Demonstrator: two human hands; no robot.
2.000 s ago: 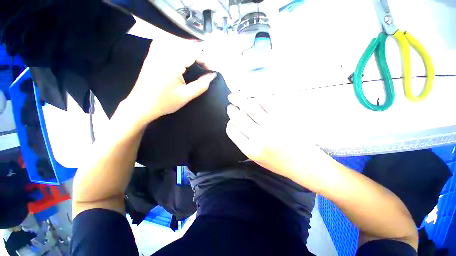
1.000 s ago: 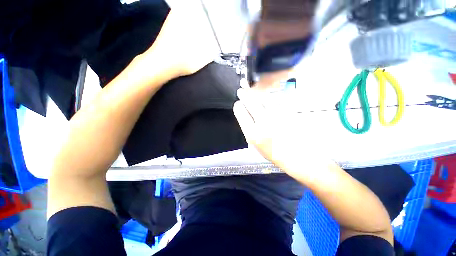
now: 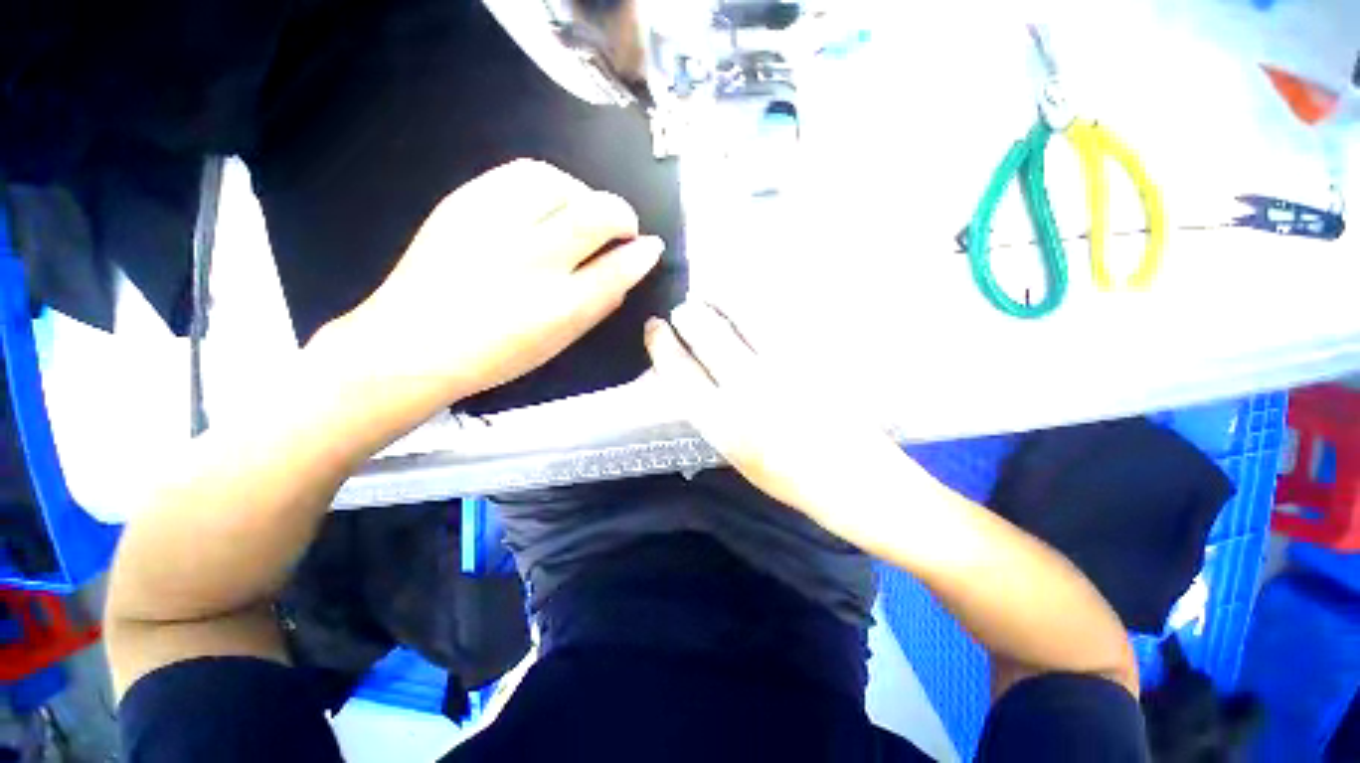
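Note:
A black fabric panel (image 3: 403, 134) lies flat on the white table, its right edge running up to the metal parts of the sewing machine (image 3: 709, 75) at the top centre. My left hand (image 3: 522, 268) rests on the panel with thumb and fingertips together near its right edge; the panel under them is partly hidden. My right hand (image 3: 731, 373) is at the panel's lower right edge, fingertips touching it, washed out by glare. The needle area is too bright to make out.
Scissors (image 3: 1059, 209) with green and yellow handles and black snips (image 3: 1290, 218) lie at the right. Dark pieces (image 3: 90, 90) are piled at the left. A ruler strip (image 3: 597, 459) runs along the front edge. Blue crates (image 3: 1226, 559) and a red plastic object (image 3: 1320, 462) are below.
The panel has moved up and away from me, with less of it near the front edge. My left hand has come down from the machine onto the panel. The view has shifted.

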